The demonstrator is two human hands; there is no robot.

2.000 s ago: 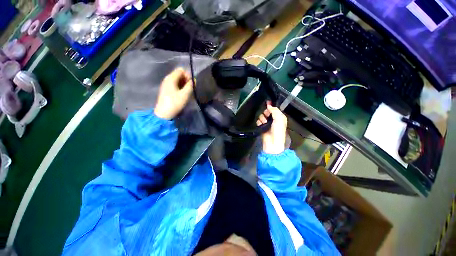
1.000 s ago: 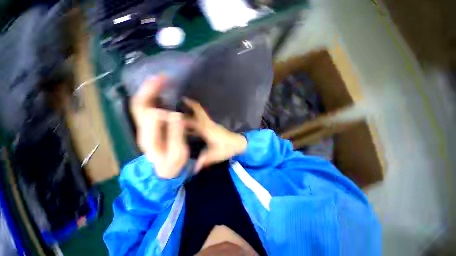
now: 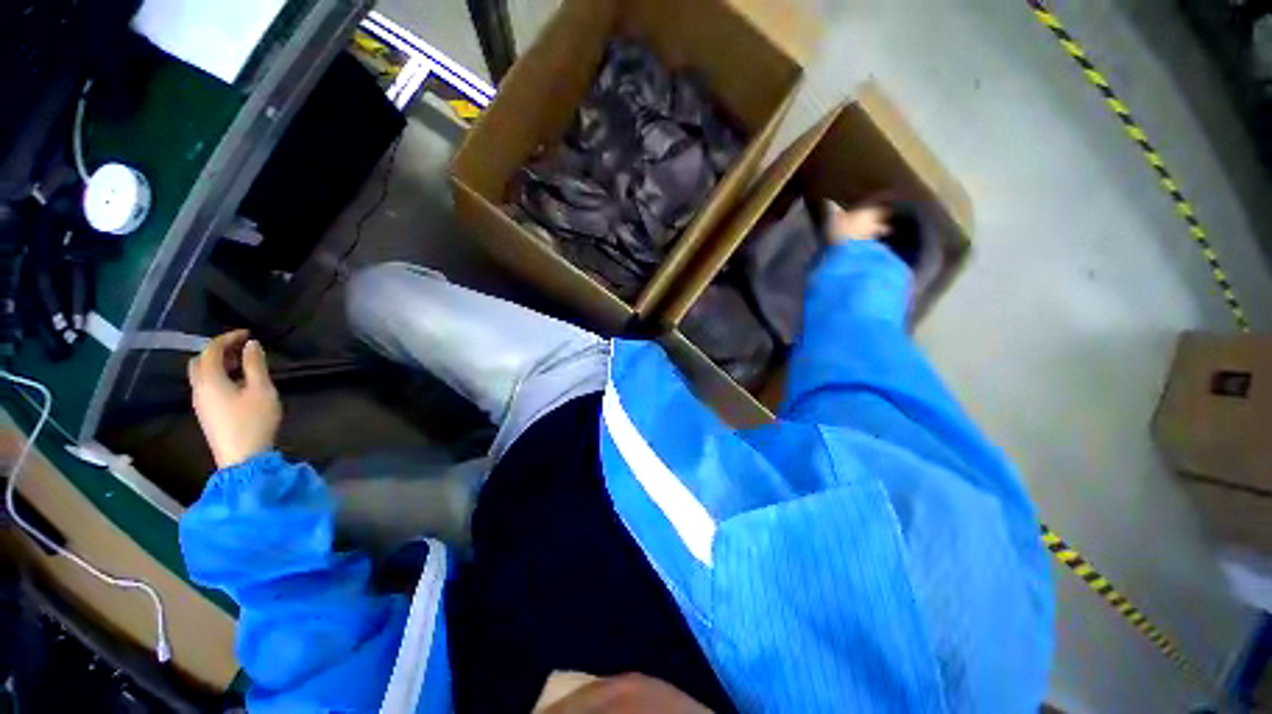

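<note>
My right hand (image 3: pixel 857 225) is over the far end of the right open carton (image 3: pixel 851 128), at its inner side. A dark, blurred thing (image 3: pixel 910 230) lies beside the hand; I cannot tell whether the hand grips it. Grey bags (image 3: pixel 784 272) lie inside this carton. My left hand (image 3: pixel 237 405) is empty beside the desk edge, fingers slightly curled and apart.
The left carton (image 3: pixel 491 161) holds crumpled dark grey bags. The green desk (image 3: pixel 175 258) bears a white puck (image 3: pixel 117 198), black plug-in parts, white paper and a white cable (image 3: pixel 105 575). Yellow-black tape (image 3: pixel 1144 161) and another carton (image 3: pixel 1214 426) are on the floor.
The view has turned right toward the cartons. My hands, together around a grey bag a second ago, are now apart: right out at the right carton, left back by the desk.
</note>
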